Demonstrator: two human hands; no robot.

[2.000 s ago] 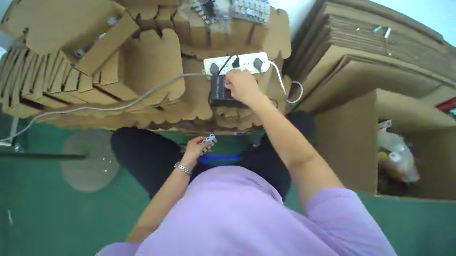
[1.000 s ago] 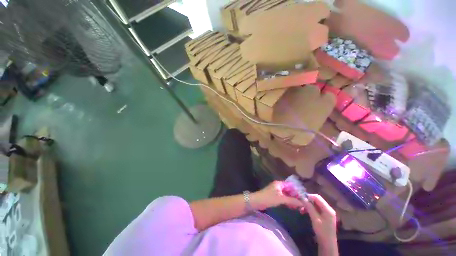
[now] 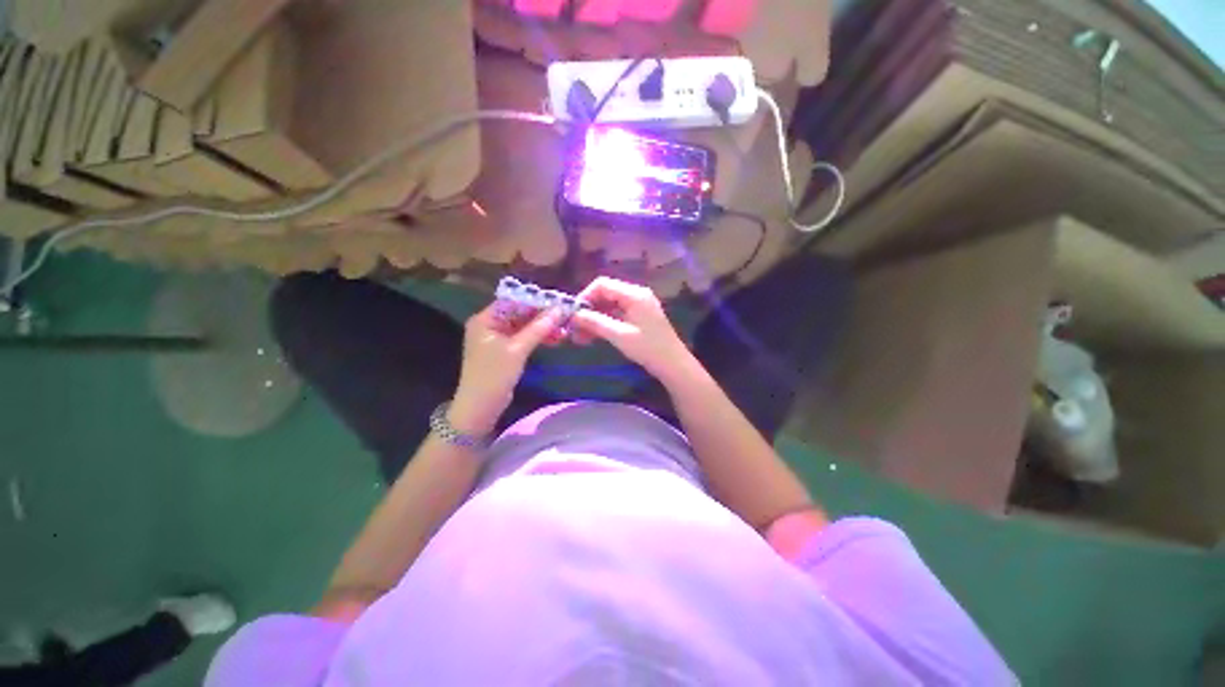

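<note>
A short strip of small grey-white parts (image 3: 532, 298), tinted violet, is held over the lap. My left hand (image 3: 500, 352) grips it from below and behind; a metal watch or bracelet is on that wrist. My right hand (image 3: 631, 322) has its fingertips at the strip's right end. The finger contact there is too small to see well. The lamp box (image 3: 642, 177) glows pink-white on the cardboard just beyond the hands. The white power strip (image 3: 650, 91) with dark plugs lies behind the lamp.
Brown die-cut boxes (image 3: 255, 134) stand at the left, with a pale cable (image 3: 336, 181) across them. Flattened cartons (image 3: 994, 121) are stacked at the right. A large open carton (image 3: 927, 389) holds a clear bag (image 3: 1077, 409). A person's shoe (image 3: 202, 613) shows at the lower left.
The view has swung back from the left to face the lamp. Since two seconds ago, my right hand has left the lamp and come to the strip, and the lamp now glows. It was glowing one second ago.
</note>
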